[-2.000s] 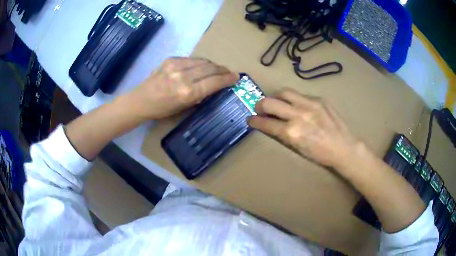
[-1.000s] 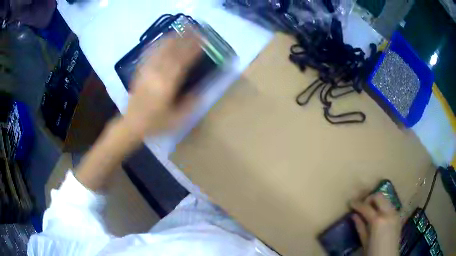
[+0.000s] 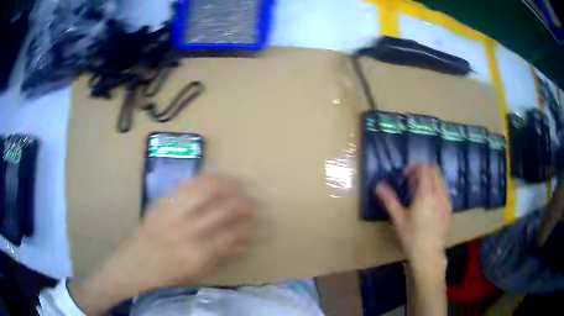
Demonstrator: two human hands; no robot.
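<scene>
A black power bank case [image 3: 175, 147] with a green circuit board across its top end lies upright on the cardboard mat. My left hand [image 3: 201, 225] is blurred and covers its lower part; whether it grips the case is hidden. My right hand [image 3: 423, 213] rests over the lower part of the two leftmost cases in an overlapping row [image 3: 384, 148]. Its thumb and fingers are spread around something dark that I cannot make out, so a hold cannot be told. The cases in the row show green boards at their top ends.
A black electric screwdriver [image 3: 423, 54] lies above the row, its cord running down. Black loops [image 3: 179, 102] lie top left by a clear plastic bag [image 3: 52, 46]. A blue screw tray [image 3: 267, 24] stands at the back. More cases lie left [image 3: 18, 191] and right. A person's sleeve [image 3: 516, 250] shows right.
The view has swung right. My left hand has come from the cases on the white top to a case now on the mat. My right hand has moved onto the row.
</scene>
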